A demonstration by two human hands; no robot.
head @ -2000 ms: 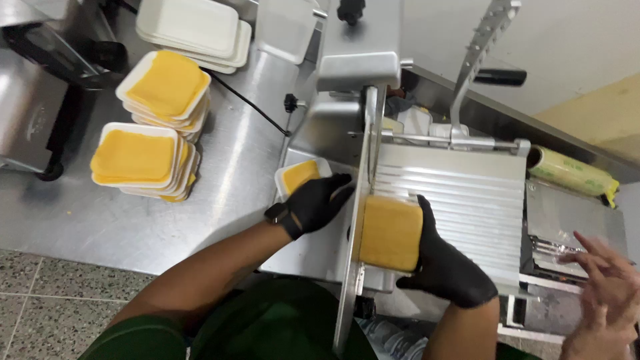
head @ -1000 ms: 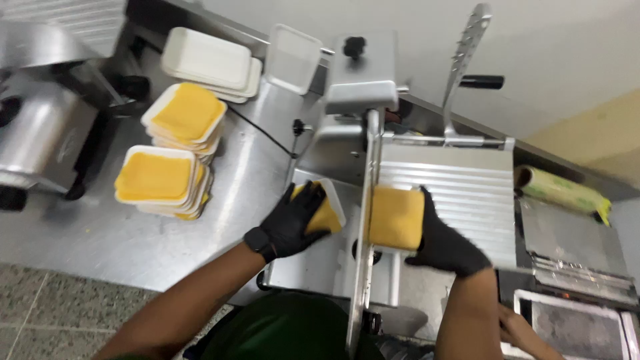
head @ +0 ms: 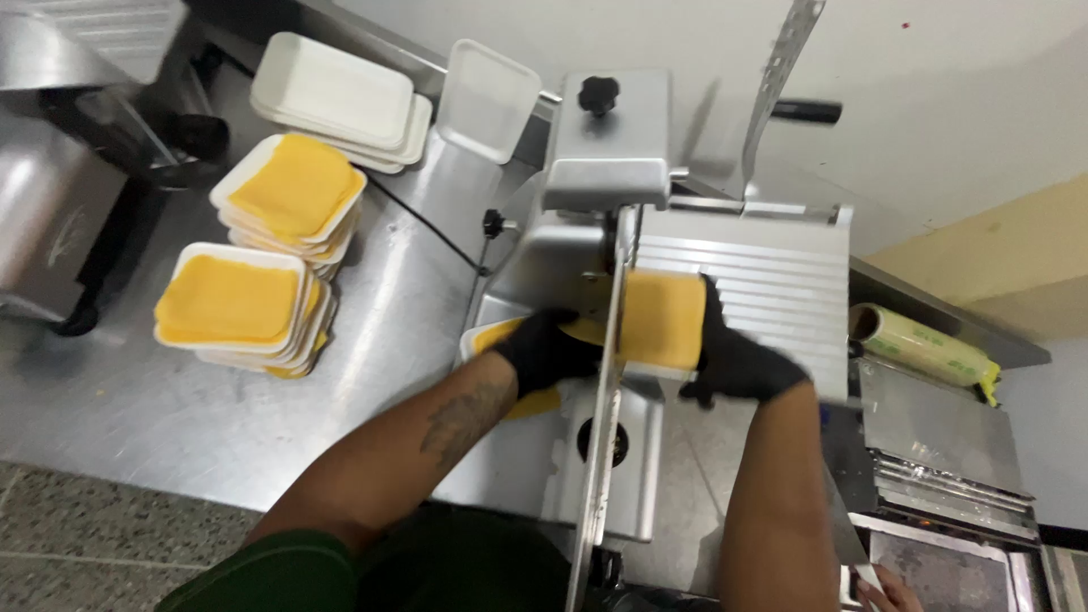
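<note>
A block of yellow cheese (head: 663, 319) lies on the ribbed carriage of a meat slicer (head: 739, 246), against the blade side. My right hand (head: 744, 357), in a black glove, grips the block's right end. Left of the blade, my black-gloved left hand (head: 552, 348) is by the slicer's exit side, blurred; a yellow slice seems to touch its fingertips, but its grip is unclear. Beneath that hand a white foam tray (head: 467, 342) with cheese slices (head: 537, 403) is partly hidden. Two stacks of trays topped with sliced cheese (head: 293, 187) (head: 229, 297) stand farther left.
White foam trays (head: 340, 89) and a single tray (head: 489, 100) lie at the back. Another metal machine (head: 51, 195) stands far left. At right are a roll of plastic film (head: 926, 344), a wrapping station (head: 943, 425) and another person's hand (head: 892, 591) near a blade-like tool.
My left hand has moved right, toward the slicer's blade, off the cheese on the tray. My right hand stays at the block. The other person's hand at right has shifted.
</note>
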